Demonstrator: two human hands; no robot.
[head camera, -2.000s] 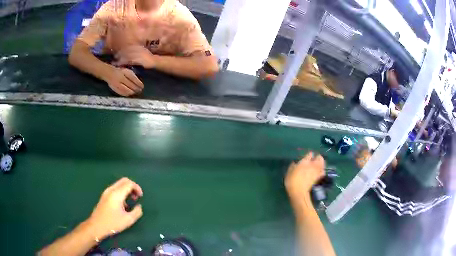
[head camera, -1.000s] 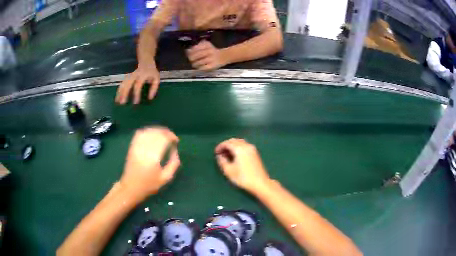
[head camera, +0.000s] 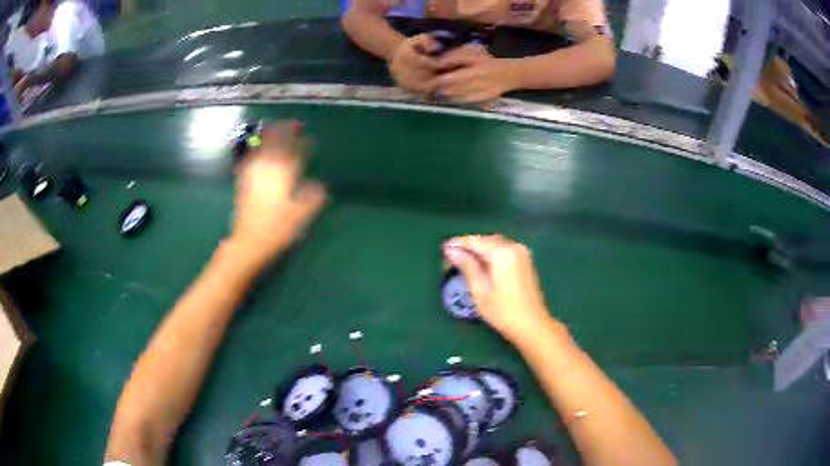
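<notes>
My left hand (head camera: 271, 196) reaches toward the far rail, blurred, with thumb apart from the fingers. Its fingertips are beside a dark housing (head camera: 244, 144) with a yellow-green lump; no grip on it shows. My right hand (head camera: 501, 282) is at centre right, fingers pinched at the upper edge of a pale grey end cover (head camera: 458, 296), which shows partly under the hand. The exact grip on its lead is hidden. A pile of end covers (head camera: 362, 400) with red leads and small white connectors lies near me at the bottom.
A single cover (head camera: 135, 217) and dark housings (head camera: 73, 190) lie on the green belt at left. A cardboard box (head camera: 23, 235) stands at the left edge. A metal rail (head camera: 382, 98) runs across the far side. A person's hands (head camera: 446, 73) are beyond it; another person is far left.
The view has turned left. My left hand has moved forward toward the far housing. An end cover now shows under my right hand. The opposite person's hand has withdrawn from the belt.
</notes>
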